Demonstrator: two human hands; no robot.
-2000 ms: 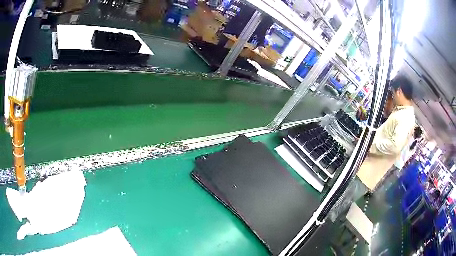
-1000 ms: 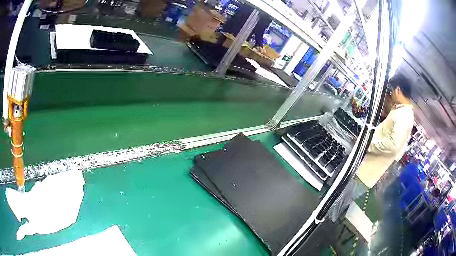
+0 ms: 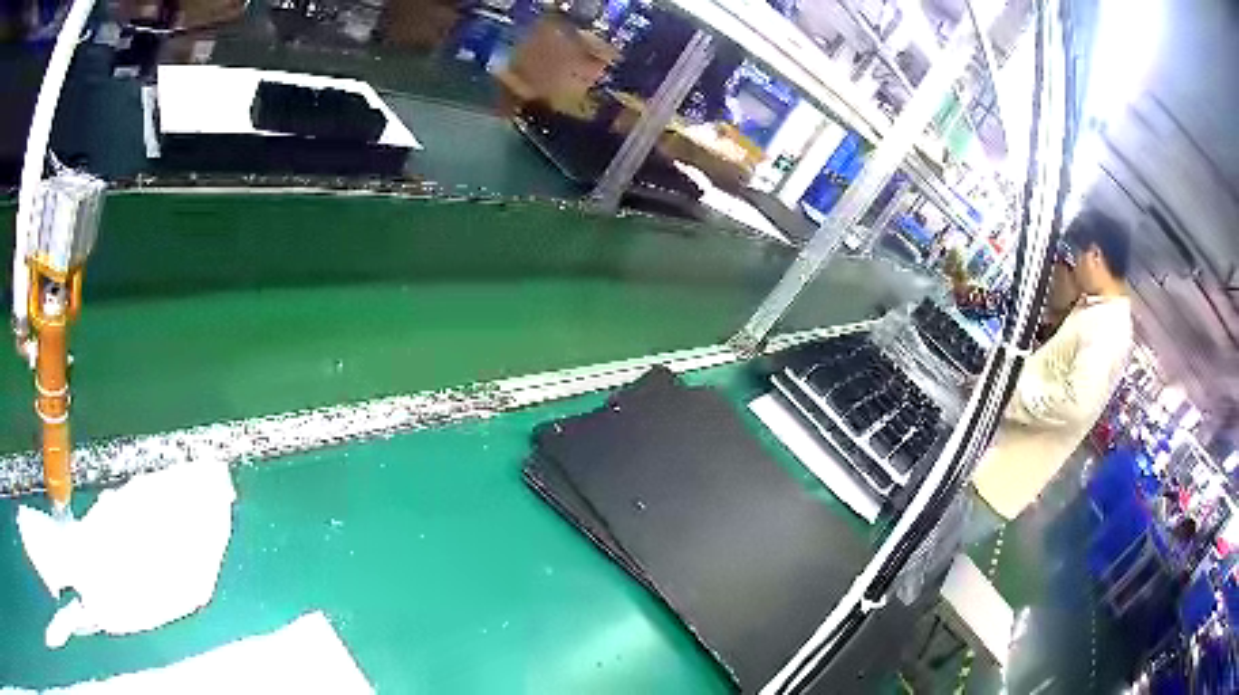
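Note:
Neither my left hand nor my right hand is in the picture. Nearest in front of me, large flat black sheets (image 3: pixel 707 523) lie stacked on the green bench (image 3: pixel 408 570). At the left, an orange-brown hand tool (image 3: pixel 53 407) with a silver upper end and a white hose stands upright, its tip touching a crumpled white rag (image 3: pixel 150 550). A flat white sheet (image 3: pixel 272 665) is cut off by the bottom edge.
A pale worn edge strip (image 3: pixel 326 426) separates the bench from the green conveyor (image 3: pixel 449 319). Black compartment trays (image 3: pixel 870 407) lie beyond the sheets. Bundled cables (image 3: pixel 938 489) cross at the right. A black tray (image 3: pixel 315 111) lies on the far side. A person (image 3: pixel 1067 387) stands at the right.
The view has shifted very slightly. The person at the right has changed posture a little. The bench things lie as before.

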